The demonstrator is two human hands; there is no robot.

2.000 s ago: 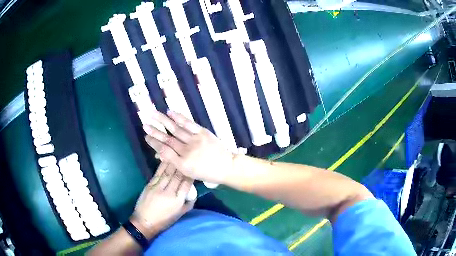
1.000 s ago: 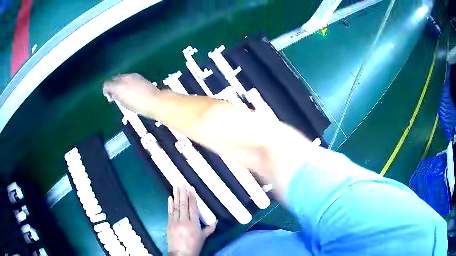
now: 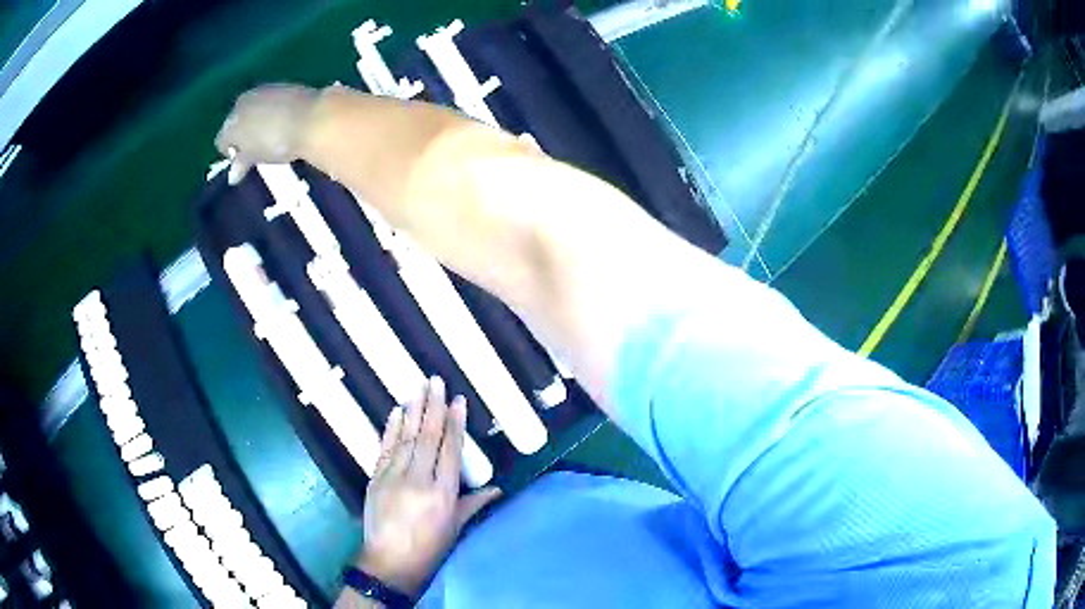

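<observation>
Long white bodies lie side by side in the grooves of a black foam tray [image 3: 666,196]. The leftmost body [image 3: 292,339] has a rounded far end and small side arms lower down. My left hand [image 3: 414,476] lies flat, fingers extended, over the near part of the second body [image 3: 369,327]. My right hand [image 3: 271,125] is curled at the far end of the second body's stem and hides its tip; its grip cannot be told. My right forearm crosses above the tray and covers the middle of the bodies to the right.
A narrow black foam strip [image 3: 155,345] with rows of small white pieces lies left of the tray. White parts on black show at the lower left edge. A blue crate [image 3: 982,387] stands on the floor at right. A pale rail [image 3: 71,60] curves across the upper left.
My right hand has moved from the leftmost stem's far end to the second one's. The leftmost body now shows a rounded far end. My left hand has shifted onto the second body.
</observation>
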